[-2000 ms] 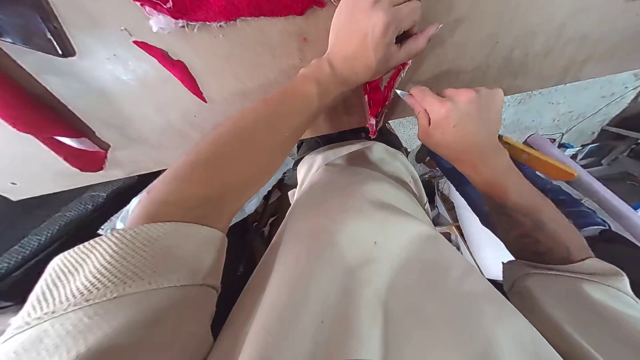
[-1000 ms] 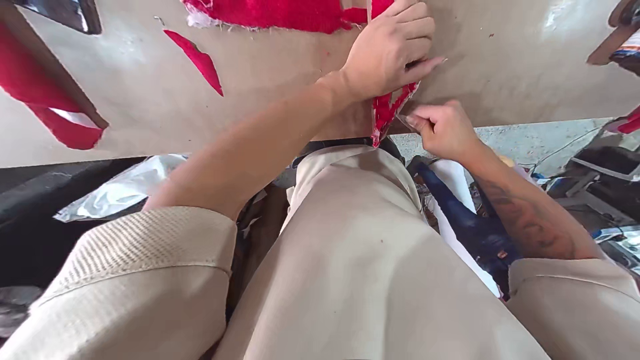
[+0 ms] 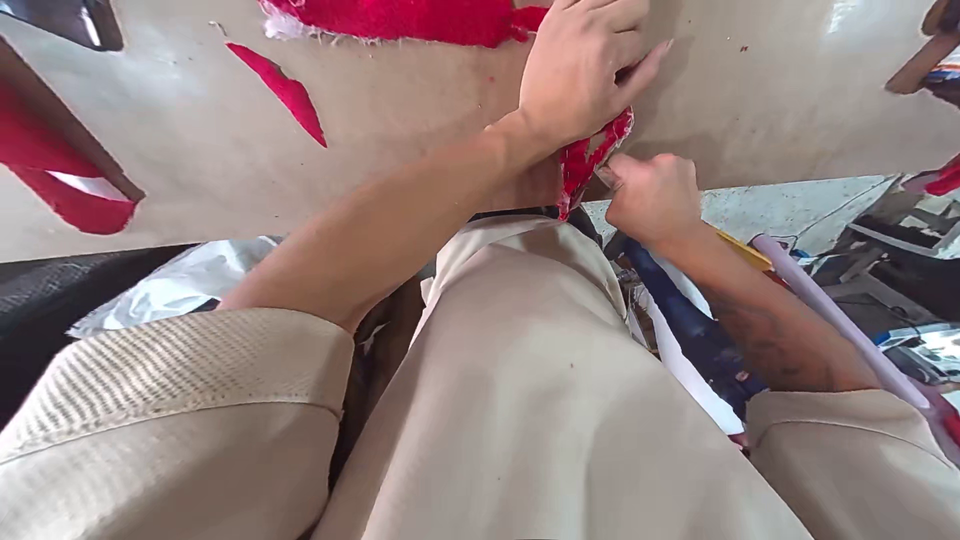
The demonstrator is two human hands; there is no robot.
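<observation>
My left hand (image 3: pixel 589 71) lies palm down on a narrow piece of red fabric (image 3: pixel 577 169), pressing it to the tan tabletop (image 3: pixel 405 112). The fabric's frayed, pointed end reaches the table's near edge. Just right of that end, my right hand (image 3: pixel 652 191) is closed around a small blade-like tool (image 3: pixel 604 177), whose tip is beside the fabric's edge; its yellow handle (image 3: pixel 742 247) shows behind the wrist. A larger red fabric piece with frayed white edging (image 3: pixel 405 19) lies at the top, and a thin red scrap (image 3: pixel 285 90) is to the left.
Red fabric (image 3: pixel 67 180) hangs at a slot in the table on the left, near a dark glossy object (image 3: pixel 67 19). Clear plastic (image 3: pixel 187 281) lies below the table edge. Dark blue cloth (image 3: pixel 690 330) and a pale purple roll (image 3: pixel 840 322) are at the lower right.
The left hand has stayed on the red fabric. My right hand has remained beside the fabric's edge with the tool. The view has shifted somewhat since the first frame.
</observation>
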